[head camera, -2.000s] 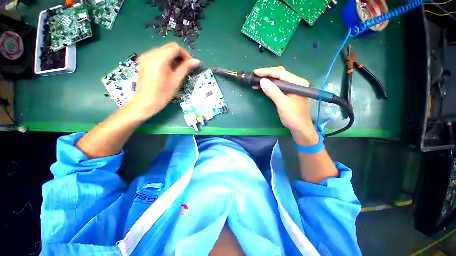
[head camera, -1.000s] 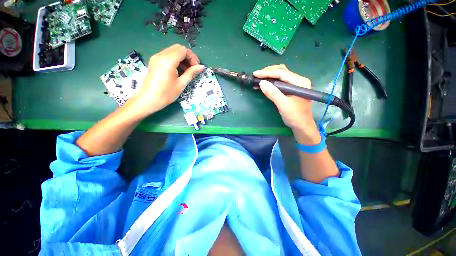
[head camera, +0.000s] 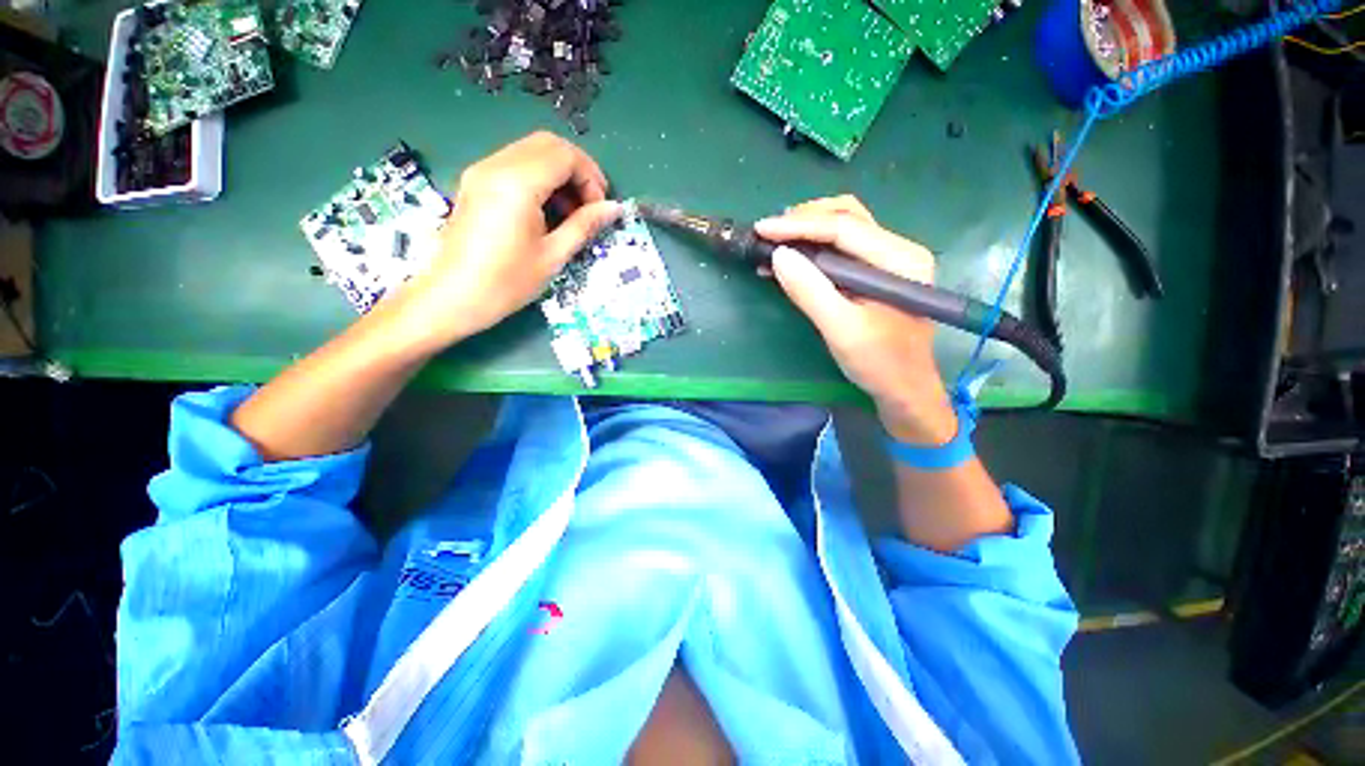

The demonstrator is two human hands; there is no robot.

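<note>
A whitish populated circuit board (head camera: 621, 295) lies on the green mat near its front edge. My right hand (head camera: 861, 292) holds the black soldering iron (head camera: 898, 289), its tip pointing left at the board's top edge. My left hand (head camera: 517, 240) is over the board's upper left, thumb and fingertips pinched together close to the iron's tip. Whatever is between those fingertips is too small to tell. A second whitish board (head camera: 374, 228) lies left, partly behind my left hand. A blue wrist strap (head camera: 931, 446) is on my right wrist.
A heap of small black components (head camera: 539, 53) lies at the back. Green boards (head camera: 823, 72) lie upper right, with a blue reel (head camera: 1066, 53) beyond. Open cutters (head camera: 1057, 195) lie right, near the coiled blue cord (head camera: 1198, 68). A white tray (head camera: 211, 162) with boards stands upper left.
My left hand has come down from a blurred raised position to the board's top edge and now stays there. The iron's handle has tilted slightly, its tip staying near the board.
</note>
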